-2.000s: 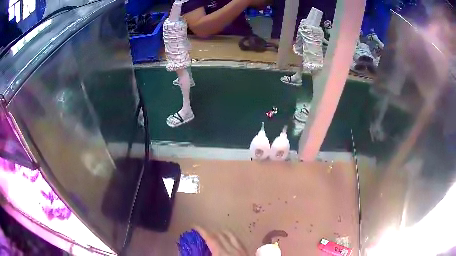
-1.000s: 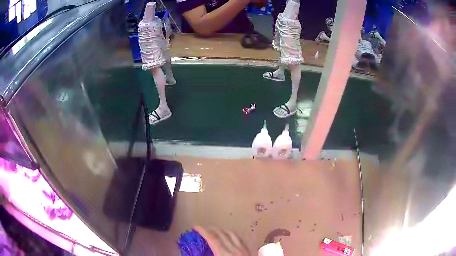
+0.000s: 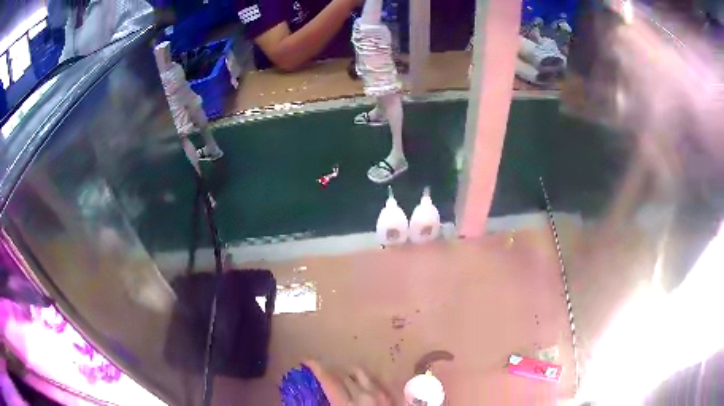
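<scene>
A blue-violet spiky hair piece (image 3: 302, 386) shows at the bottom edge, left of centre, cut off by the frame. My left hand (image 3: 326, 384) seems closed around its right side, mostly out of frame. Blurred fingers (image 3: 367, 388) just to the right seem to be my right hand; its grip cannot be told. A white glue bottle (image 3: 425, 389) with a yellowish tip is at the front edge, right of the fingers, with no hand on it.
Two white bottles (image 3: 408, 220) stand at the bench's far edge beside a pale post (image 3: 486, 127). A red flat object (image 3: 534, 368) lies right; a dark flat object (image 3: 238, 321) lies left. Leg figures (image 3: 389, 119) stand on the green belt (image 3: 278, 190). A person's arm (image 3: 306, 40) is beyond.
The leg figures and small red-white item have moved left along the belt. The view has shifted a little. The hair piece stays at the bottom edge with the fingers beside it.
</scene>
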